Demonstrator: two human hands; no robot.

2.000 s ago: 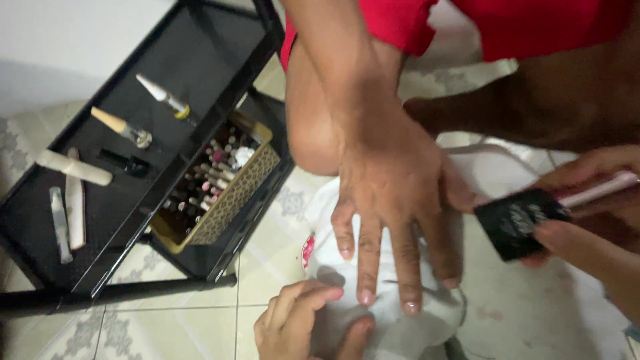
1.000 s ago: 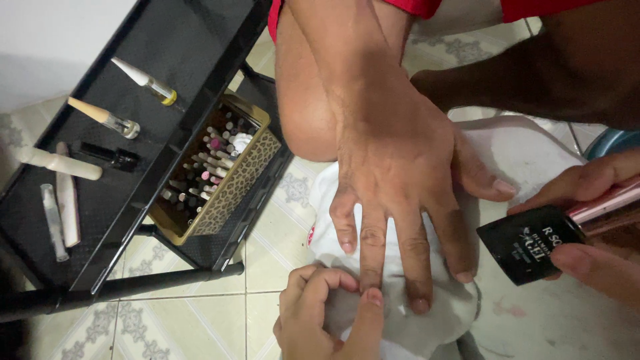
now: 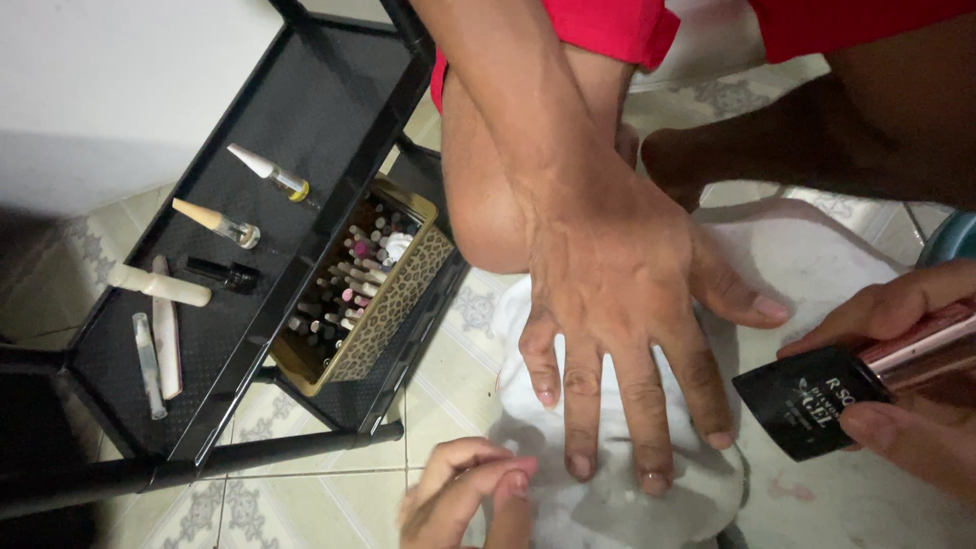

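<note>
My left hand is at the bottom centre, thumb and fingertips close together, with nothing visible between them; it is just left of another person's spread hand. That hand lies palm down on a white cloth with its fingers pointing toward me. On the right, my right hand holds a black gel nail polish bottle, which bears writing. The bottle's pink metallic cap rises toward the right edge; part of it is hidden by my fingers.
A black cart at left carries slim bottles with pointed caps, a black bottle, a white tube, a nail file and a clear tube. Below, a leopard-print basket holds several polish bottles. The person's legs are behind the hand.
My left hand was touching the person's middle fingertips a second ago; now it is apart from them, further left. My right hand keeps hold of the bottle.
</note>
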